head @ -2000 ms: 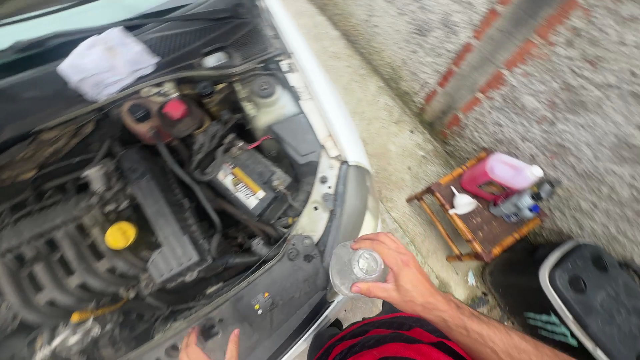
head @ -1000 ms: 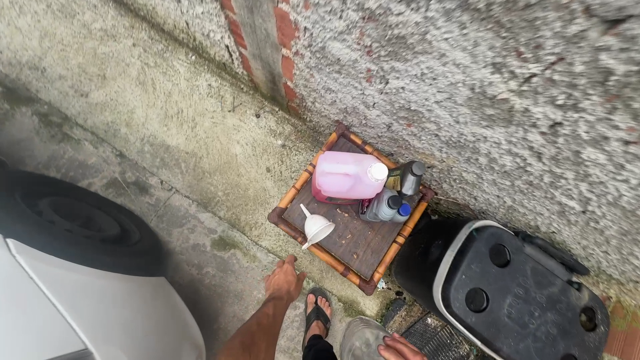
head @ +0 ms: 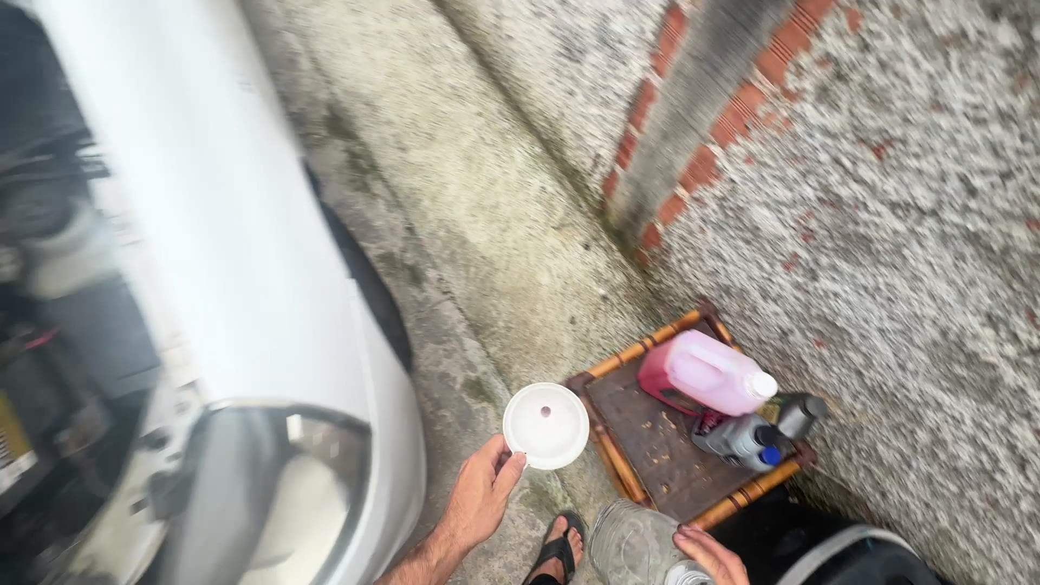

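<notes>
My left hand (head: pixel 483 496) pinches the rim of a white plastic funnel (head: pixel 546 426), seen from above with its round hole in the middle. At the bottom edge my right hand (head: pixel 712 554) holds a clear plastic bottle (head: pixel 635 546), partly cut off by the frame. Beyond the hands stands a small bamboo-edged table (head: pixel 642 431). On it are a jug of pink liquid (head: pixel 703 374) and several smaller bottles, among them a grey bottle (head: pixel 735 441) and a dark grey bottle (head: pixel 800 416).
The white car's front fender (head: pixel 219 203) and headlight (head: pixel 276 496) fill the left, with the engine bay (head: pixel 57 325) at the edge. A rough wall (head: pixel 886 244) rises on the right. A black lidded bin (head: pixel 853 552) is at the bottom right, and my sandalled foot (head: pixel 561 544) is below.
The funnel, on the small table one second ago, is now in my left hand, off the table. The view has swung from the engine bay to the table, then partly back towards the car.
</notes>
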